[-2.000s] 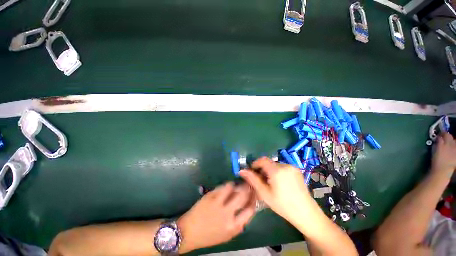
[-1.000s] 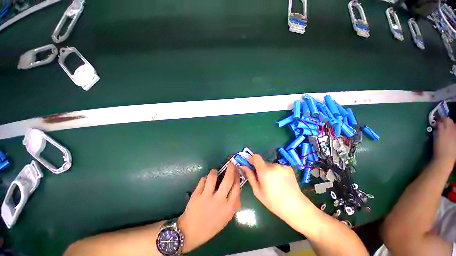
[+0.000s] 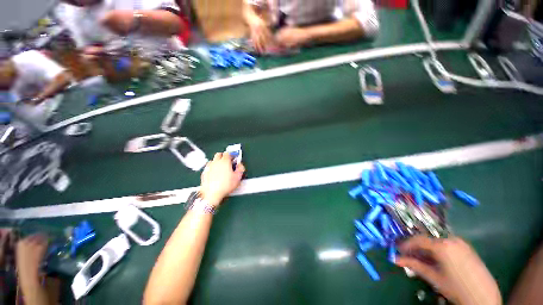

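Note:
My left hand (image 3: 219, 177), with a watch on the wrist, is stretched over the whitish rail and holds a white housing (image 3: 235, 150) with a blue part showing, above the far green lane. My right hand (image 3: 443, 268) is blurred at the lower edge of the pile of wired battery assemblies (image 3: 399, 199). Its fingers are at a blue cell (image 3: 392, 252); I cannot tell how firmly they grip it. The fingertips partly cover the wires and boards. One blue cell (image 3: 367, 266) lies at the pile's lower left.
Two empty housings (image 3: 137, 225) lie on the near left. Three more (image 3: 186, 153) lie beyond the rail (image 3: 297, 179). Several filled housings (image 3: 371, 85) are at the far right. Other people's hands (image 3: 259, 36) work across the line, and one (image 3: 31, 256) is at lower left.
My left hand has moved forward over the rail with the housing. My right hand has left the housing and moved right to the pile. The view has tilted up, showing people opposite.

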